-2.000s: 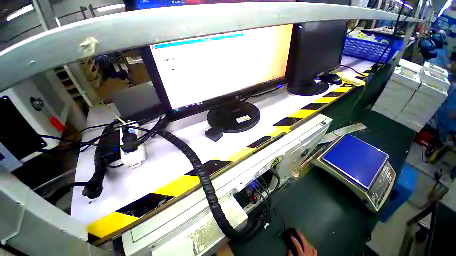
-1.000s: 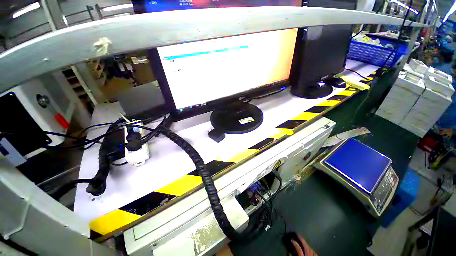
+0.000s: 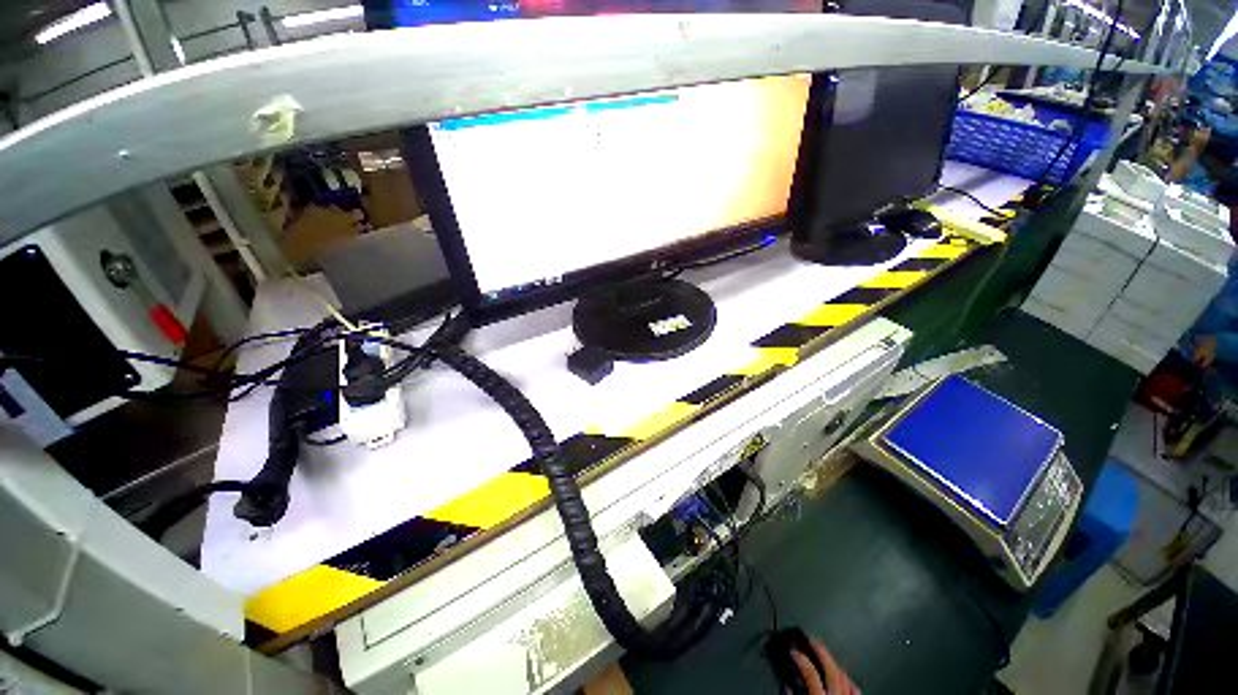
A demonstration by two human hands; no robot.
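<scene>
My right hand (image 3: pixel 823 669) is at the bottom edge, cut off by it, resting on a small black mouse (image 3: pixel 788 660) on the dark green bench mat. Only some fingers show. My left hand is not in view; a small skin-coloured patch at the bottom edge left of the mouse is too cut off to tell. The lit monitor (image 3: pixel 625 183) stands on the white shelf, showing a mostly white window with a blue line near its top and an orange area at its right.
A bench scale (image 3: pixel 973 448) with a blue pan sits on the mat. A thick black wrapped cable (image 3: pixel 559 489) hangs over the striped shelf edge (image 3: pixel 471 508). A dark second monitor (image 3: pixel 873 156), a power strip (image 3: pixel 371 411), white cartons (image 3: pixel 1116 272) and a grey rail (image 3: pixel 543 68) are around.
The view has shifted slightly since two seconds ago. The dark text lines on the lit screen are mostly gone. My right hand stays at the mouse, a little higher than one second ago.
</scene>
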